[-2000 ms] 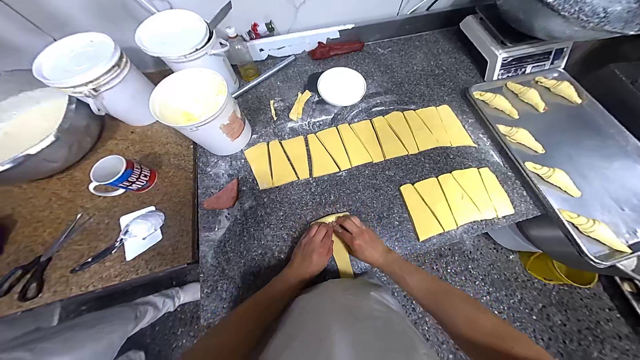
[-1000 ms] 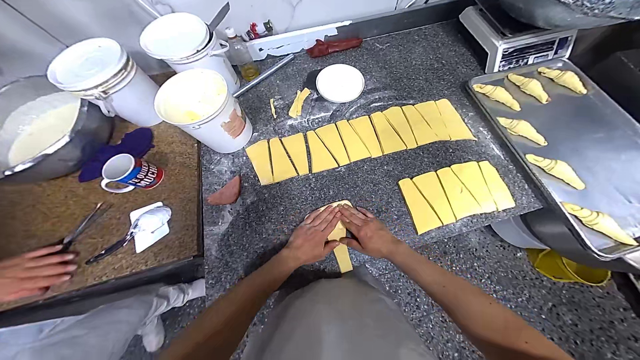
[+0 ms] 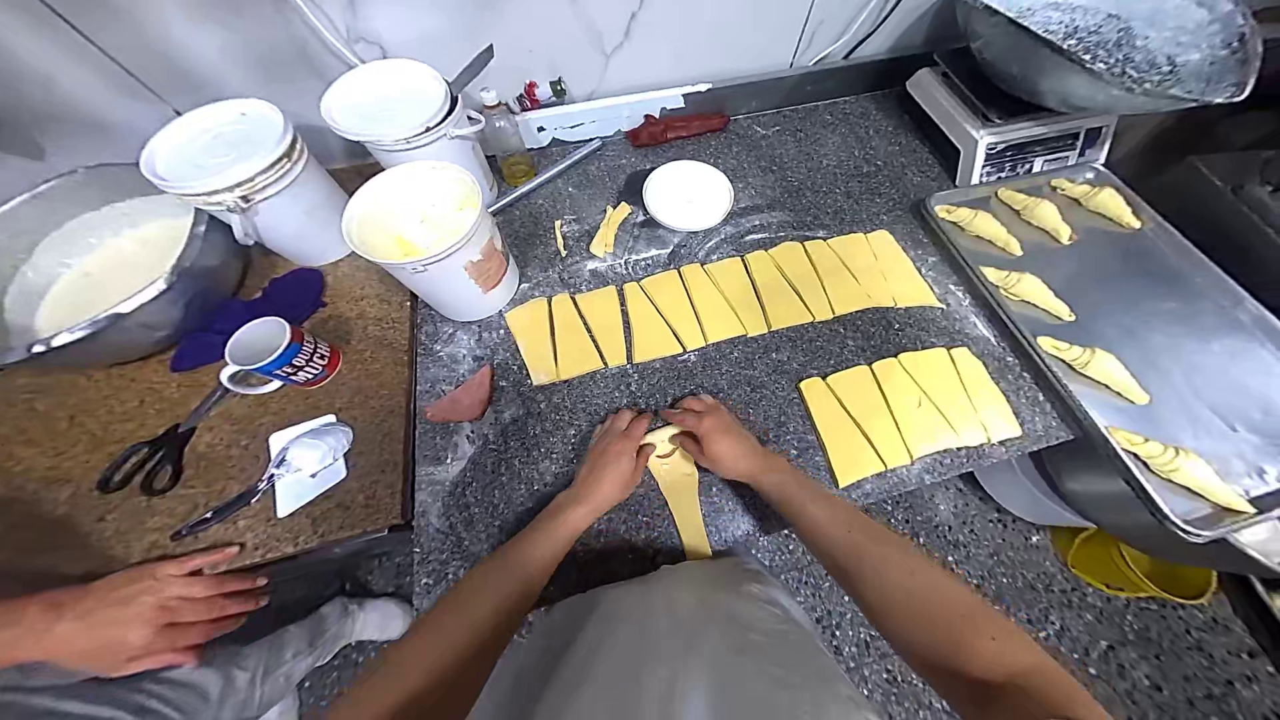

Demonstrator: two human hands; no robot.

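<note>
Both my hands are at the wide far end of a strip of yellow dough, whose narrow tail points toward me. My left hand pinches its left corner and my right hand its right corner; the far edge looks slightly folded. Beyond them lies a long row of cut dough pieces, and to the right a shorter group of dough pieces. A metal baking tray at the right holds several rolled dough crescents. A pinkish scraper-like piece lies left of my hands.
White buckets, a white bowl and a scale stand farther back. On the brown counter are a mug, black-handled scissors, a spatula and a metal mixing bowl. Another person's hand is at lower left.
Two seconds ago the dough strip lay under my closer-set hands; one second ago my hands were flatter over it. Now their fingers grip its far corners. The other person's hand has come into view and moved.
</note>
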